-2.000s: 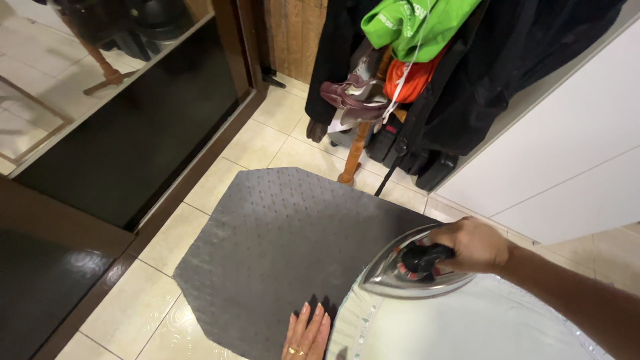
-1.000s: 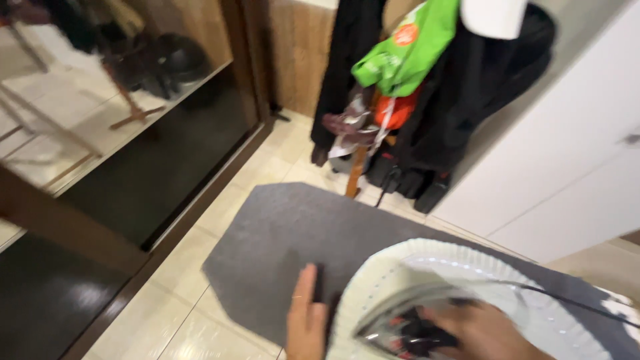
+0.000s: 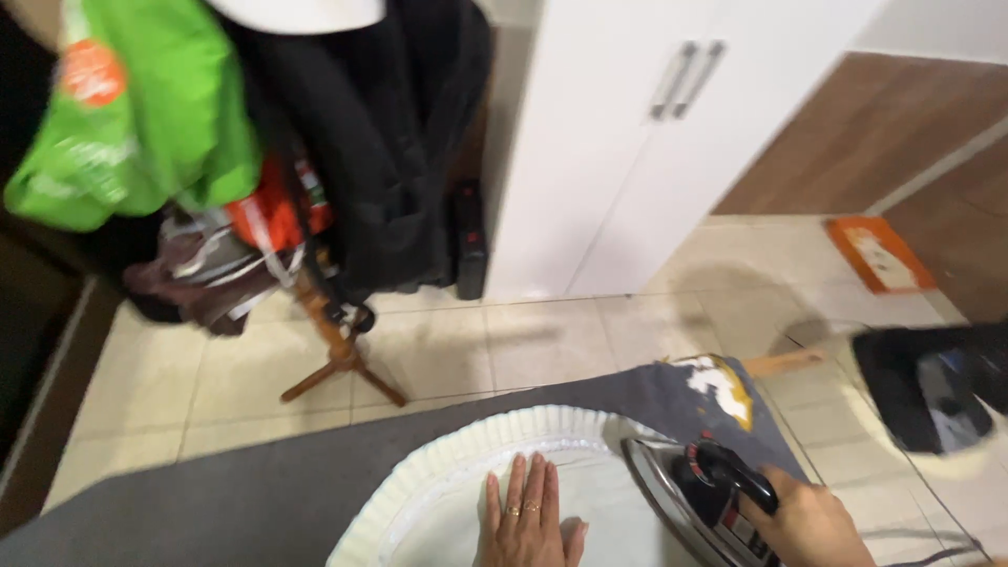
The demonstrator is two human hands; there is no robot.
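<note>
A pale round cloth with a pleated edge [image 3: 425, 480] lies over the grey ironing board [image 3: 213, 504]. My left hand [image 3: 526, 520] rests flat on the cloth, palm down, with rings on two fingers and nothing held. To its right, my right hand [image 3: 811, 516] is closed around the black handle of a clothes iron [image 3: 701, 488]. The iron's metal soleplate sits at the cloth's right part, its tip by the pleated edge. A scorched, torn patch [image 3: 720, 390] shows on the board cover beyond the iron.
A wooden coat stand [image 3: 339, 354] holds a green bag [image 3: 157, 118] and dark clothes [image 3: 378, 157] beyond the board. A white cabinet [image 3: 598, 157] stands behind. At right are a dark object [image 3: 929, 386], an orange box [image 3: 882, 256] and a cord [image 3: 937, 555] low down.
The view has swung right. My left hand, earlier beside the cloth at the board's edge, now lies on the cloth. My right hand has kept hold of the iron.
</note>
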